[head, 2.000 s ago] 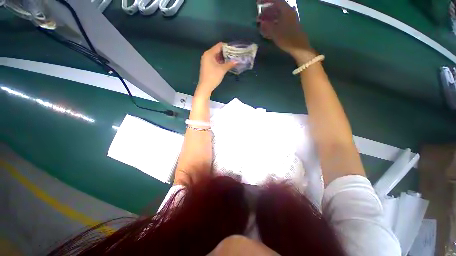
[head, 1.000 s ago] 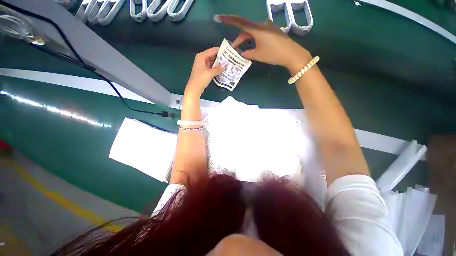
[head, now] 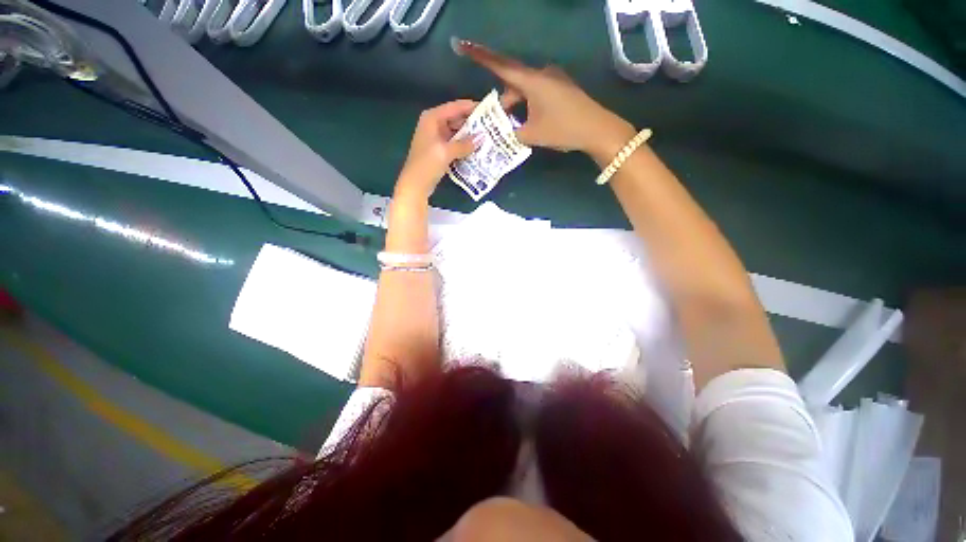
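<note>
A small pale printed label (head: pixel 489 155) with dark print is held tilted over the dark green belt. My left hand (head: pixel 432 148) grips its left edge between thumb and fingers. My right hand (head: pixel 551 106) is at its upper right edge with the index finger stretched out to the left; a small pale spot shows on that fingertip. The right thumb is near the label's edge, and whether it pinches the label cannot be told. White-grey plastic loops (head: pixel 682 40) lie on the belt beyond my hands, two at the right and several at the upper left.
Large bright white sheets (head: pixel 551 291) lie in front of me. A stack of white sheets (head: pixel 302 309) lies left of them. A grey post (head: pixel 249 116) with a black cable (head: pixel 278 223) stands at the left. Curled translucent sheets (head: pixel 847 355) lie at the right.
My right hand has come back from the far side of the belt to the label. The label, earlier bent in my left hand, is now flatter. The plastic loops have shifted right.
</note>
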